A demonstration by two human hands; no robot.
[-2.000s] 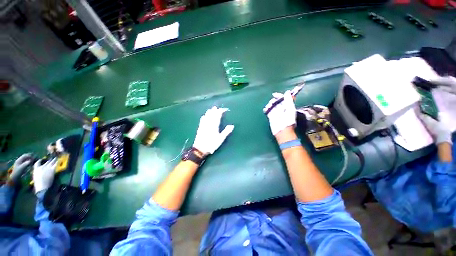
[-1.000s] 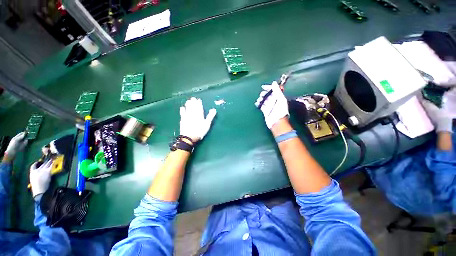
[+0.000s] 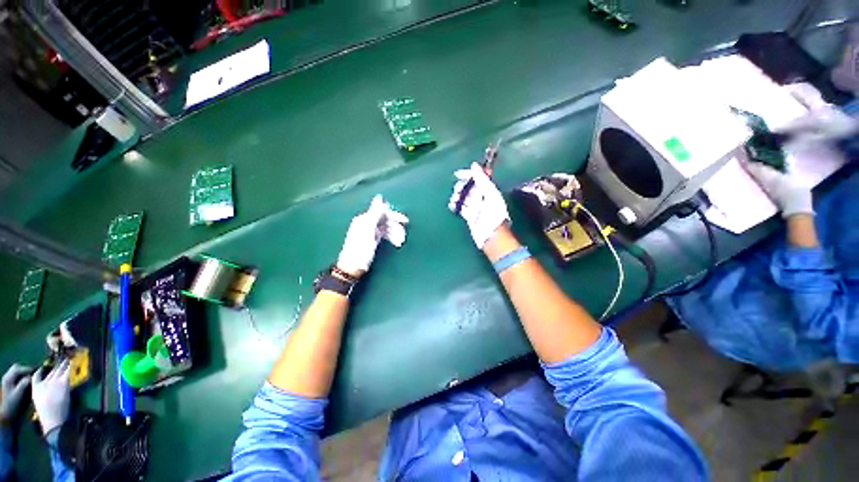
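My right hand, in a white glove with a light blue wrist band, is closed around side cutters, whose jaws point up and away from me. My left hand, gloved, with a dark band on the wrist, is over the green bench with its fingers partly curled. Whether it holds anything small cannot be told. A green circuit board panel lies ahead of and between my hands, touched by neither.
Right: soldering stand, grey box with round opening, a person's gloved hands holding a board. Left: solder reel, black component tray, blue tube, more board panels, another person's gloved hands.
The view has shifted, so bench things sit further left. My left hand's spread fingers have curled in. The pale scatter seen beside it earlier no longer shows. My right hand still holds the cutters.
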